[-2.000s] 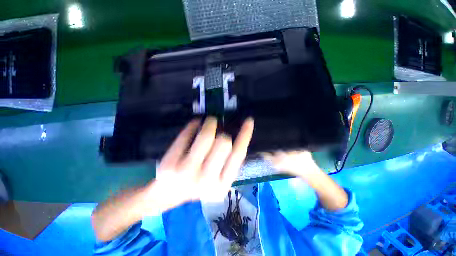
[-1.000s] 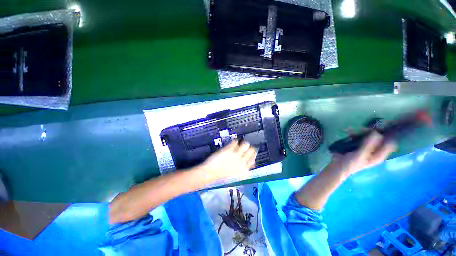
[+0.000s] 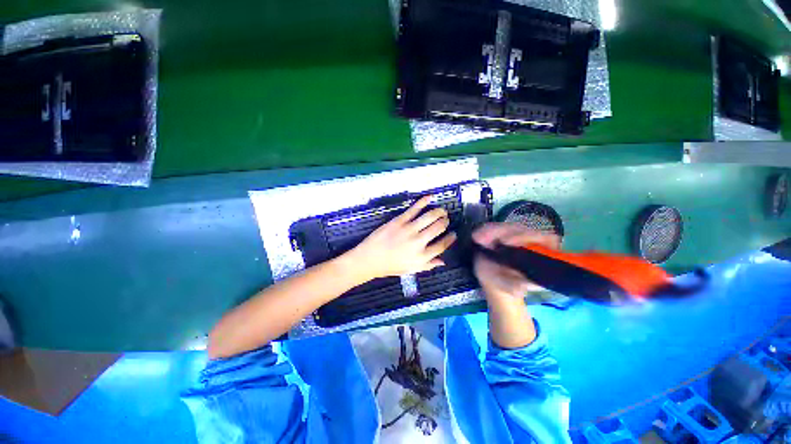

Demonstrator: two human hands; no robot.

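Observation:
A black housing [image 3: 347,295] lies slightly tilted on a white protective sheet [image 3: 276,227] on the bench, nearest my body. My left hand [image 3: 408,241] rests on the middle of the housing, fingers spread, hiding part of its centre; whether it holds anything small is unclear. My right hand [image 3: 505,258] grips the orange and black electric screwdriver [image 3: 607,270] by its front part. The driver lies nearly level, its nose toward the housing's right edge and its rear pointing right. The tip and any screw are hidden. A round screw dish [image 3: 531,217] is partly behind the right hand.
The green conveyor [image 3: 277,78] beyond the bench carries more black housings on silvery sheets, at left [image 3: 95,104], centre [image 3: 460,61] and right [image 3: 737,82]. Another round dish [image 3: 657,234] stands right on the bench. Blue stools [image 3: 694,416] show at lower right.
The large housing from my hands now lies on the belt, and a different one is before me. My right hand took the driver and brought it left to this housing. Belt housings shifted right.

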